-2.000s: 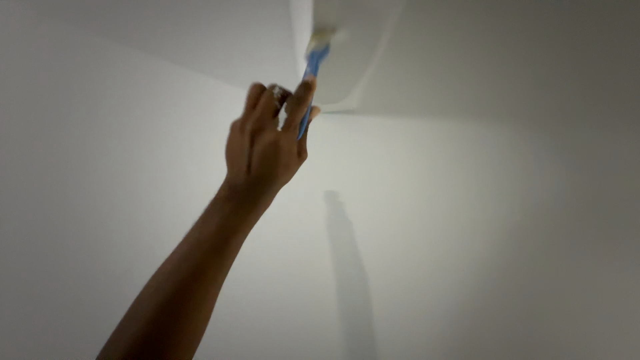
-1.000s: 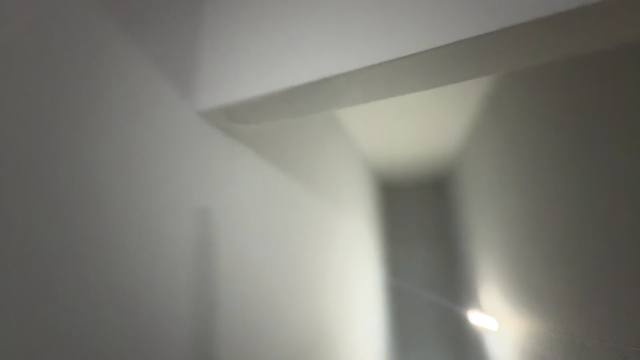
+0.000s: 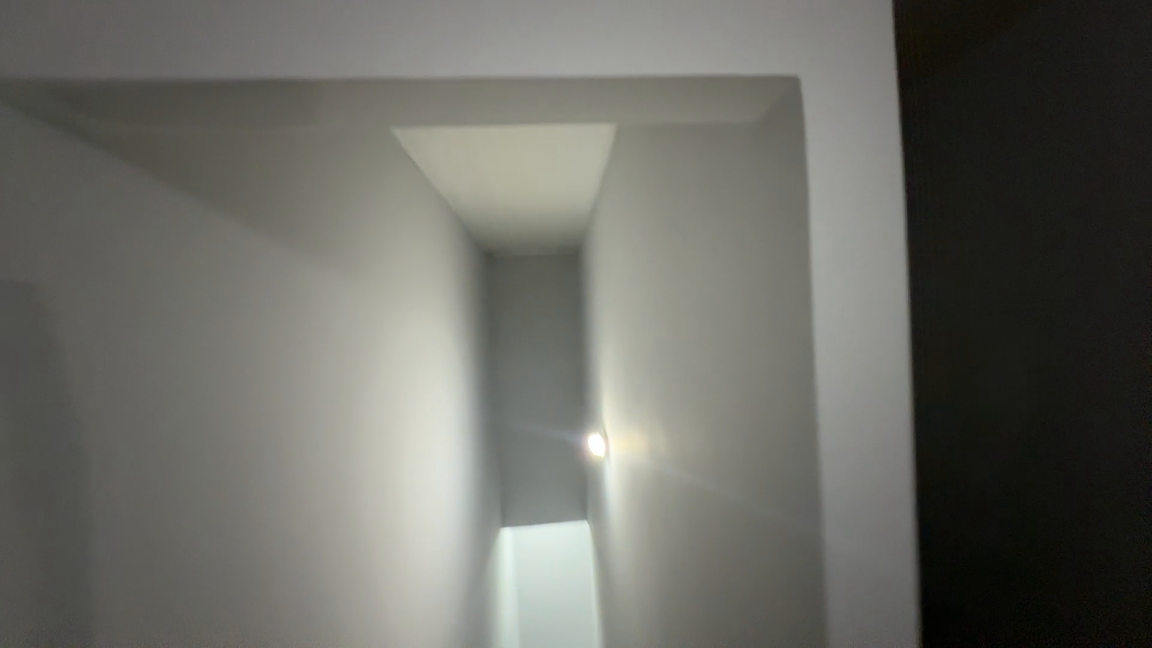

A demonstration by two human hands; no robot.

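Note:
Neither my left hand nor my right hand is in the head view now, and no paintbrush shows. Ahead, a pale beam (image 3: 405, 38) runs across the top and meets an upright wall edge (image 3: 866, 360) on the right. Its shaded underside (image 3: 540, 99) lies just above a lit strip of ceiling (image 3: 517, 175). What my hands hold or touch at this moment is hidden outside the frame.
A left wall (image 3: 297, 387) and a right wall (image 3: 711, 360) flank a narrow passage ending at a grey wall section (image 3: 538, 387). A small bright lamp (image 3: 597, 444) glows by the right wall. Below is a pale lit opening (image 3: 551, 585); darkness lies far right.
The hand holding a blue-handled paintbrush against the upper corner two seconds ago has gone out of view. The view has swung to the passage and beam.

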